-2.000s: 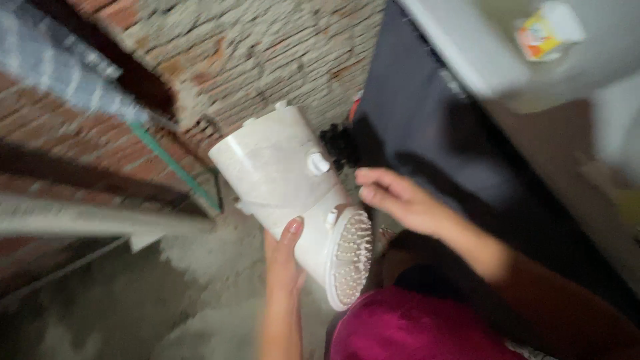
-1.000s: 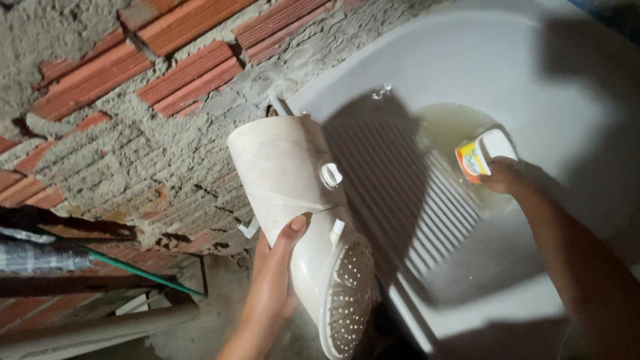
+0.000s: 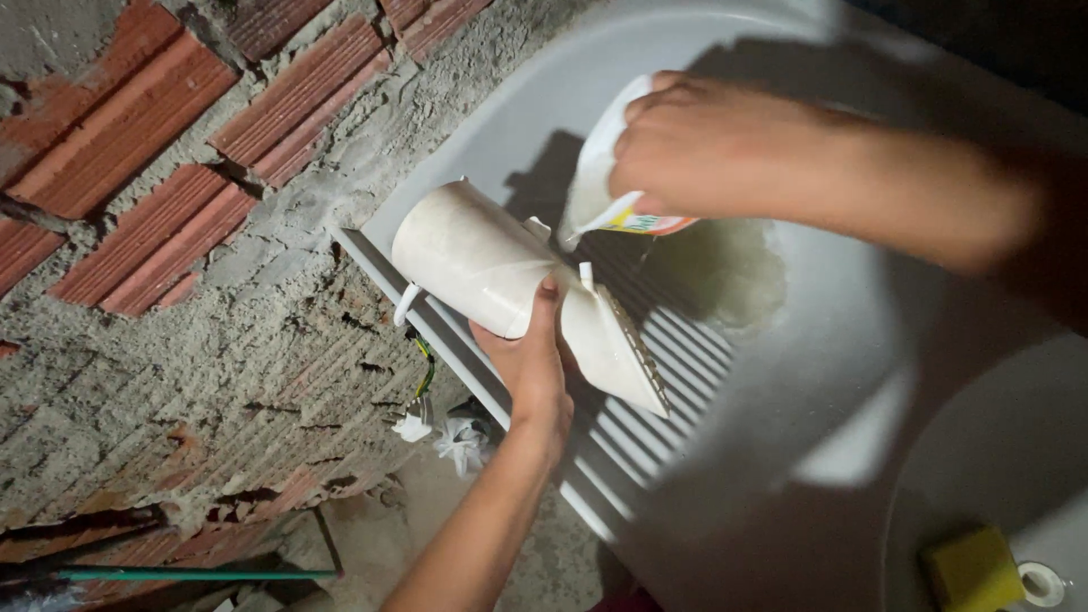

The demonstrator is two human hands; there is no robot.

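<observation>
My left hand (image 3: 531, 348) grips a white plastic electric shower head (image 3: 476, 255) around its middle, thumb on top. The shower head is tilted over the ribbed washboard (image 3: 654, 425) of a grey laundry sink, its perforated spray plate facing right. Above it, my right hand (image 3: 671, 144) holds a white plastic tub (image 3: 595, 170) with a coloured label, tipped so that its rim is close to the shower head's body. Cloudy water (image 3: 722, 272) lies in the basin below the tub.
A rough brick and mortar wall (image 3: 212, 246) runs along the left of the sink. A yellow sponge (image 3: 973, 569) and a white ring-shaped item (image 3: 1041, 586) are at the lower right. Wires (image 3: 425, 370) and a green rod (image 3: 195, 575) are lower left.
My right hand was empty, then held the tub at the water; now it has raised and tipped the tub beside the shower head. My left hand has tilted the shower head over the washboard.
</observation>
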